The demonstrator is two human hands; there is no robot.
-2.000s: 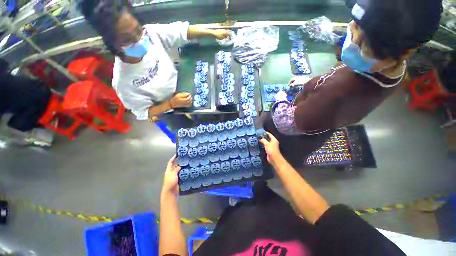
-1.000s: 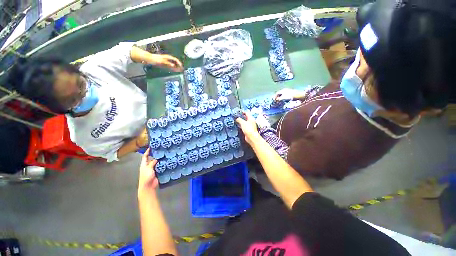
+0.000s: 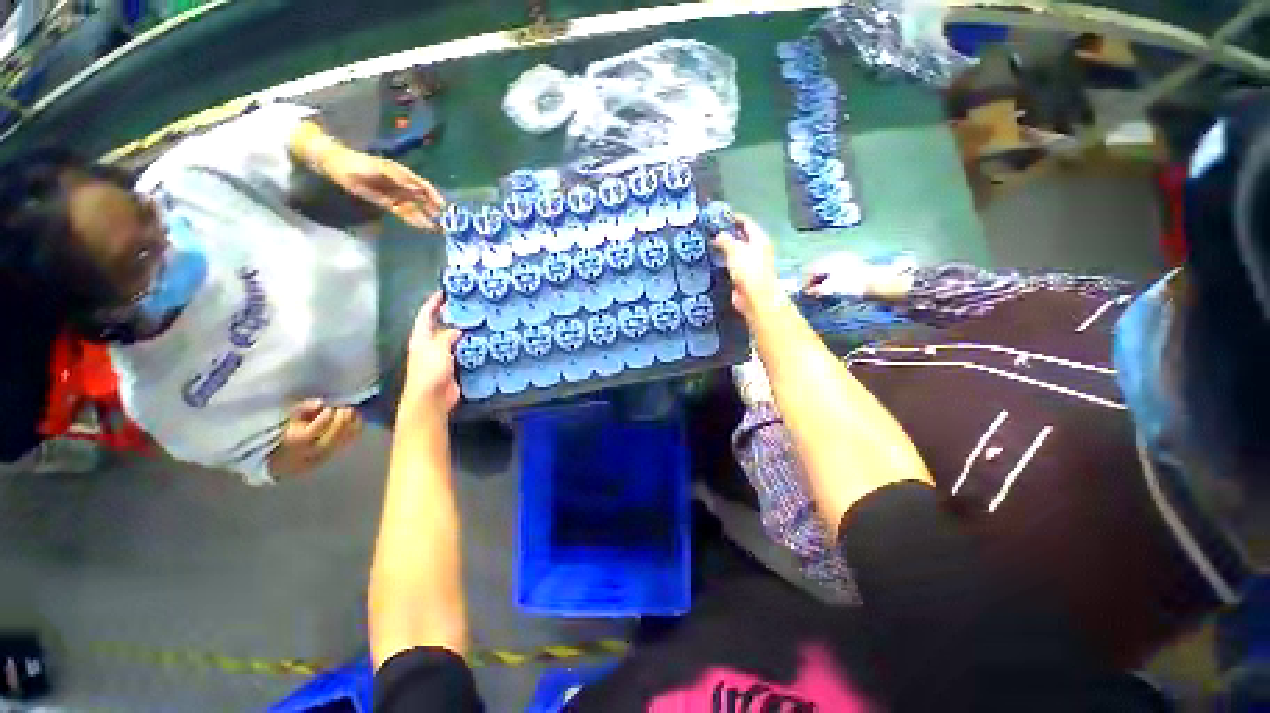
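A black carrying board (image 3: 627,368) carries three rows of pale blue-grey housings (image 3: 568,334) with dark patterned round faces. My left hand (image 3: 432,355) grips the board's left edge. My right hand (image 3: 745,265) grips its right edge near the far corner. The board is over the near part of the green-topped bench (image 3: 759,153) and hides what lies below it. I cannot tell whether it touches the bench.
A clear plastic bag (image 3: 662,98) and a white roll (image 3: 541,98) lie beyond the board. Another housing strip (image 3: 819,139) is at the right. A blue tote (image 3: 602,557) is below. One person (image 3: 265,293) is at left, another (image 3: 975,404) at right.
The board, held in both my hands, has moved forward over the bench and now covers the housing strips that lay there. The left person's far hand has moved near the board's corner.
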